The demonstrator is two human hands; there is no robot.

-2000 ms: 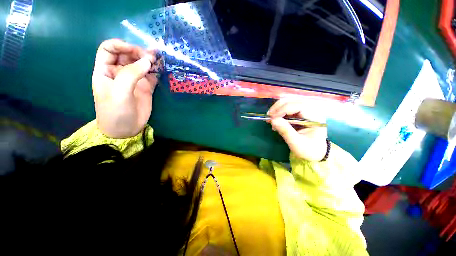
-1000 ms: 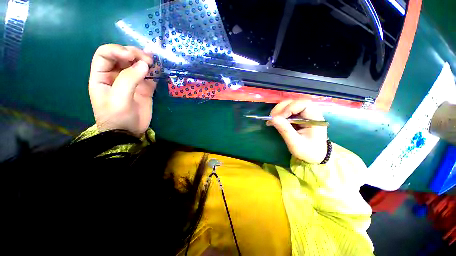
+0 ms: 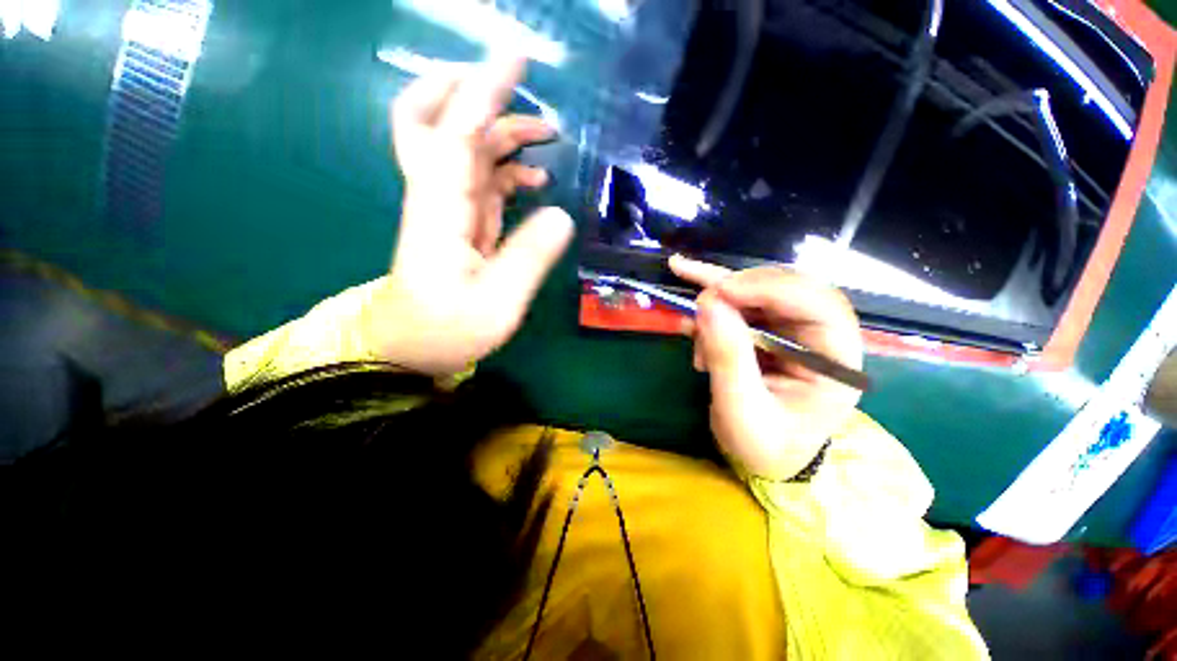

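The glossy black display panel (image 3: 826,142) lies in its orange-red foam tray (image 3: 1097,278), with bright reflections on the screen. My right hand (image 3: 781,368) holds the tweezers (image 3: 811,358) like a pen; their tip points left over the panel's near left corner. My left hand (image 3: 471,239) is left of the panel, fingers apart, with nothing seen in its grip. A clear sheet shows faintly as bright glare beyond my left fingers; its outline and whether the fingertips touch it cannot be told.
A long strip sheet (image 3: 155,103) lies flat on the green mat (image 3: 284,194) at the left. At the right are a white paper sheet (image 3: 1052,497) with blue bits (image 3: 1106,439), a brown roll (image 3: 1166,391) and a blue bin (image 3: 1166,510), both cut off by the picture's edge.
My left hand has opened away from the dotted clear sheet, which no longer covers the near left corner. The tweezers have moved up to that corner. The whole view has shifted.
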